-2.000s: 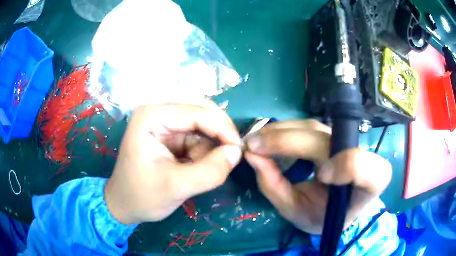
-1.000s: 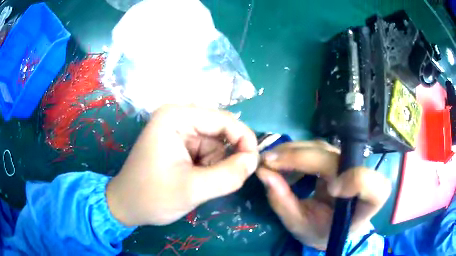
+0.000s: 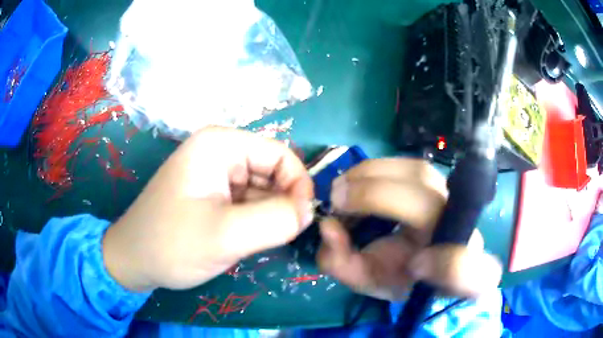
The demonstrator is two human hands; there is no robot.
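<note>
My left hand (image 3: pixel 218 208) is at the centre, thumb and index finger pinched on a tiny silvery bit (image 3: pixel 317 204). My right hand (image 3: pixel 403 231) is just right of it and holds the soldering iron (image 3: pixel 473 178) by its black handle, the silver barrel pointing up and away. Its thumb and index finger are apart beside the left fingertips. A dark blue block (image 3: pixel 340 162) with a whitish band lies behind and under the fingers, partly hidden.
A glaring clear plastic bag (image 3: pixel 198 66) lies beyond my left hand. Red wires (image 3: pixel 66 125) and a blue bin (image 3: pixel 30 72) are at left. The black soldering station (image 3: pixel 430 86), yellow sponge (image 3: pixel 525 119), red holder (image 3: pixel 567 155) and pink mat (image 3: pixel 545 224) are at right. Red strays (image 3: pixel 228 304) lie near me.
My right thumb and index finger have parted from my left fingertips. The iron has tilted, its barrel leaning right. More of the blue block and the station's red light now show.
</note>
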